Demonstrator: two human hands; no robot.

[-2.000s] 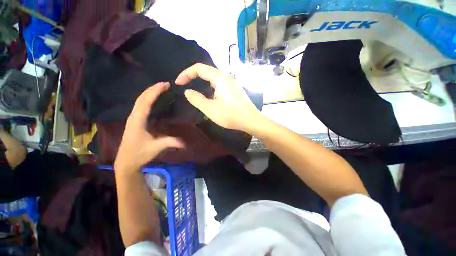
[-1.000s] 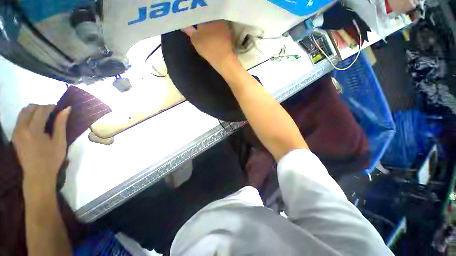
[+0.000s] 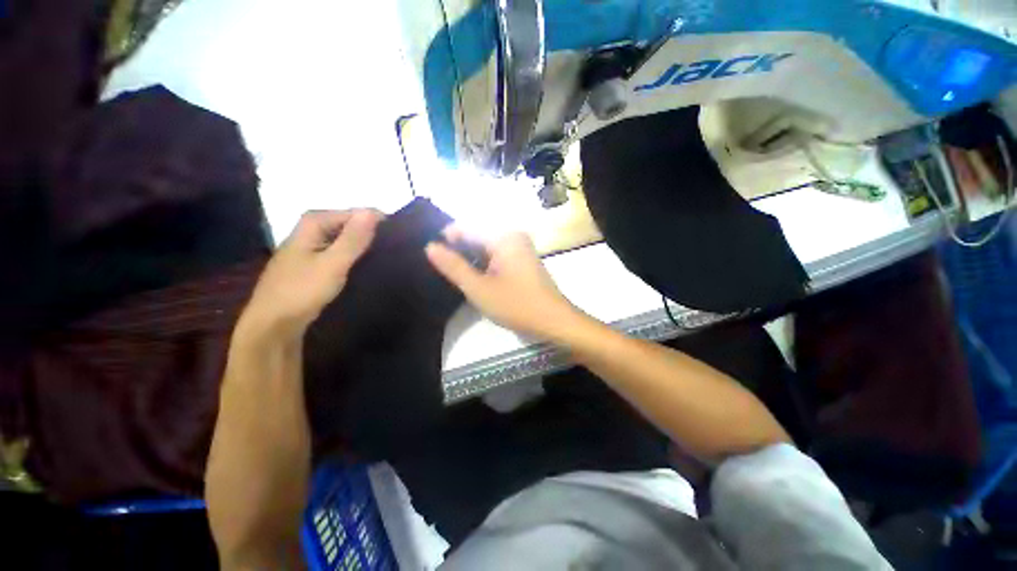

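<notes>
A black fabric panel lies in front of the needle area and hangs over the table's front edge towards the lap. My left hand pinches its upper left edge between thumb and fingers. My right hand holds its upper right edge, close to the bright light at the needle. The presser foot and needle are lost in glare. Maroon striped cloth lies in folds left of my left hand. The curved black cut pieces lie under the arm of the white and blue sewing machine.
A blue plastic basket stands below the table by the lap. The ruler-marked table edge runs in front of me. Maroon cloth hangs at the right beside a blue container. Thread snips lie on the table at the right.
My right hand has left the curved pieces and come to the needle area, where both hands now hold a black panel. The small striped maroon piece is no longer distinguishable. The view has swung left.
</notes>
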